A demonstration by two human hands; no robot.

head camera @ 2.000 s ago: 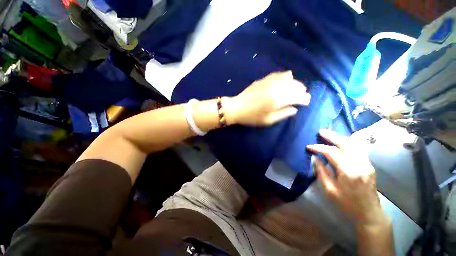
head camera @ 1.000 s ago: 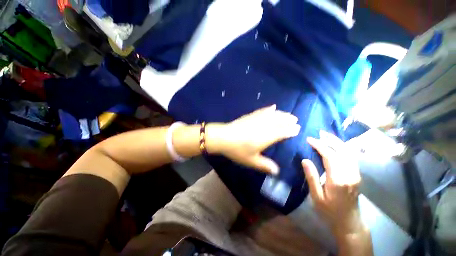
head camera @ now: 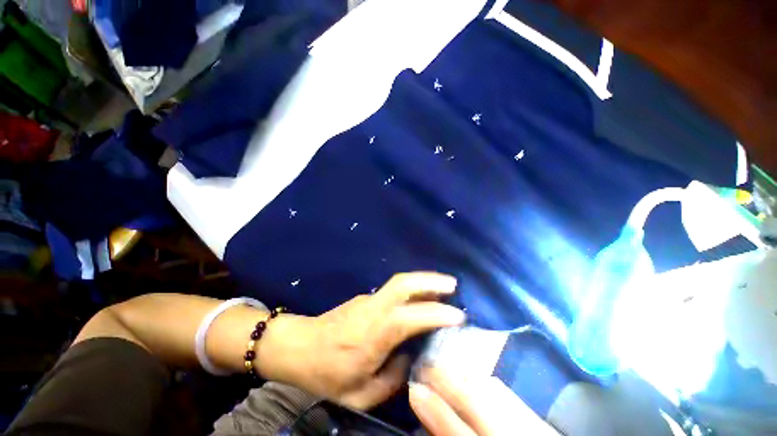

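A navy garment panel (head camera: 409, 170) with scattered white marks spreads across the middle. My left hand (head camera: 349, 349) lies on its near edge, fingers pointing right and thumb bent down. My right hand (head camera: 477, 409) is at the bottom edge, partly cut off, its fingertips beside a white fabric piece (head camera: 469, 349). The white piece lies between the two hands, next to a small navy piece (head camera: 532, 366). Whether the fingers pinch the cloth is blurred and hidden.
The machine lamp (head camera: 605, 306) glares at the right and hides the needle area. A white trim (head camera: 554, 51) runs on the panel's far end, near a reddish-brown board (head camera: 699, 60). A broad white cloth area (head camera: 315, 111) borders the panel's left. Navy cloth (head camera: 77, 187) is heaped at far left.
The view has shifted, showing more of the far panel. The white piece is now between my hands. My right hand has moved left and down, close to my left hand.
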